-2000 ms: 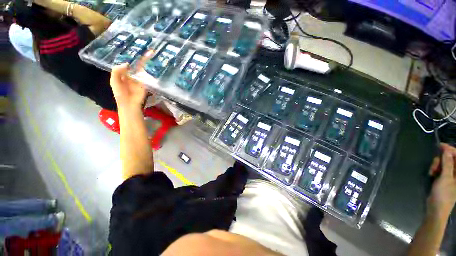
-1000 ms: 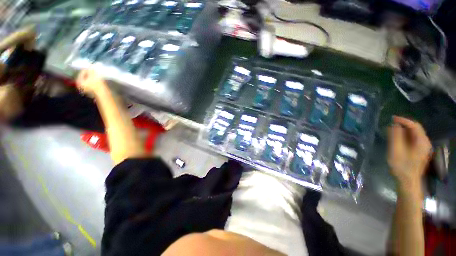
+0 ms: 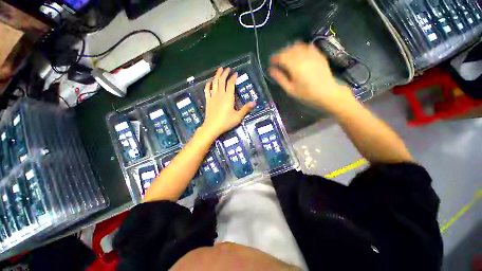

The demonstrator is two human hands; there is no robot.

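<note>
A clear blister tray (image 3: pixel 264 114) lies on the green mat in front of me, with two rows of teal-blue electronic units, such as the one at its front right corner (image 3: pixel 272 144). My left hand (image 3: pixel 222 106) lies over the back row, fingers spread, thumb by the back right unit (image 3: pixel 246 91). It covers part of the tray; whether it grips a unit cannot be told. My right hand (image 3: pixel 304 71) is blurred above the mat, right of the tray, with bent fingers. Nothing is visible in it.
A stack of filled trays (image 3: pixel 68 174) stands at the left, another (image 3: pixel 444 26) at the far right. A white barcode scanner (image 3: pixel 124 77) lies behind the tray. A dark device with cables (image 3: pixel 335 50) lies beyond my right hand. A red stool (image 3: pixel 433 95) stands at the right.
My view has turned to the right. My left hand has moved from the left tray stack onto the tray in front. My right hand has moved to just right of that tray.
</note>
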